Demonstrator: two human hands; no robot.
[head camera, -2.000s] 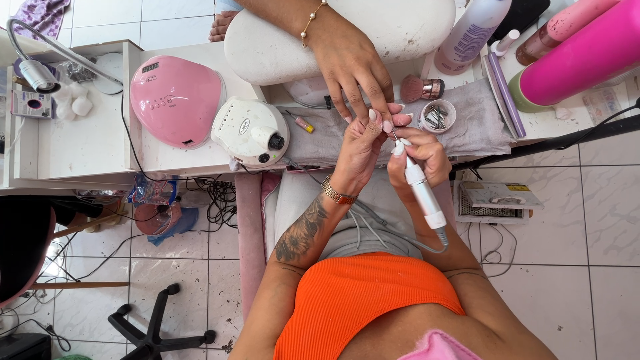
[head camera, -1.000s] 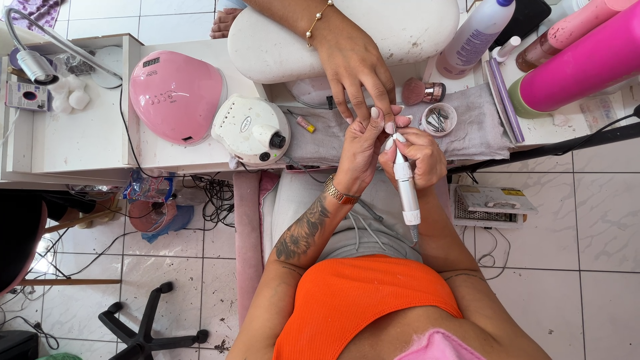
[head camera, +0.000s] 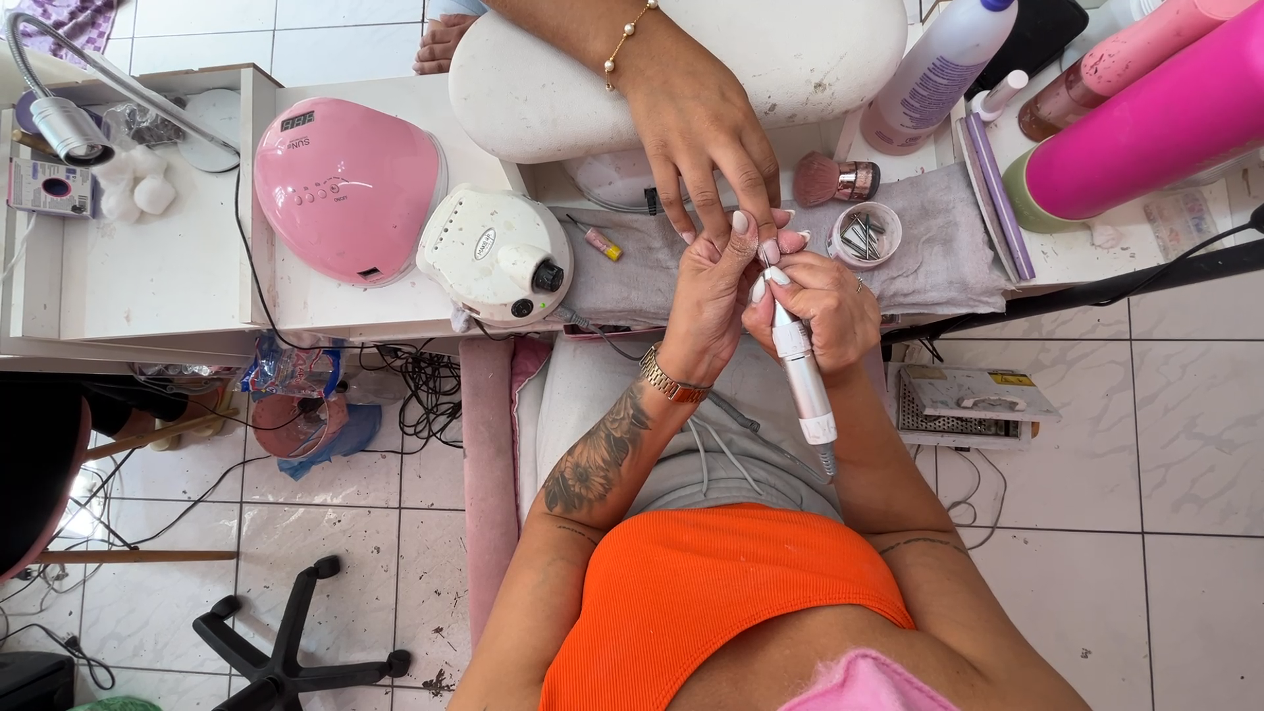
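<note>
My left hand, below a watch, grips a fingertip of another person's hand, which reaches in from the top wearing a beaded bracelet. In my right hand is a white and silver electric nail drill, its thin bit at the nail of the held finger. A cord leaves the drill's lower end. Just right of the hands, a small round tub holds several metal bits, with a pink-bristled brush above it. The white drill control unit stands to the left on the table.
A white padded armrest lies beneath the other person's forearm. Left of the control unit is a pink nail lamp. A grey towel covers the front edge. Several bottles, one a large pink bottle, crowd the right. A flexible lamp reaches over the left.
The drill, in my right hand, has swung so its lower end points more steeply down than two seconds ago. My left hand keeps its hold on the other person's finger.
</note>
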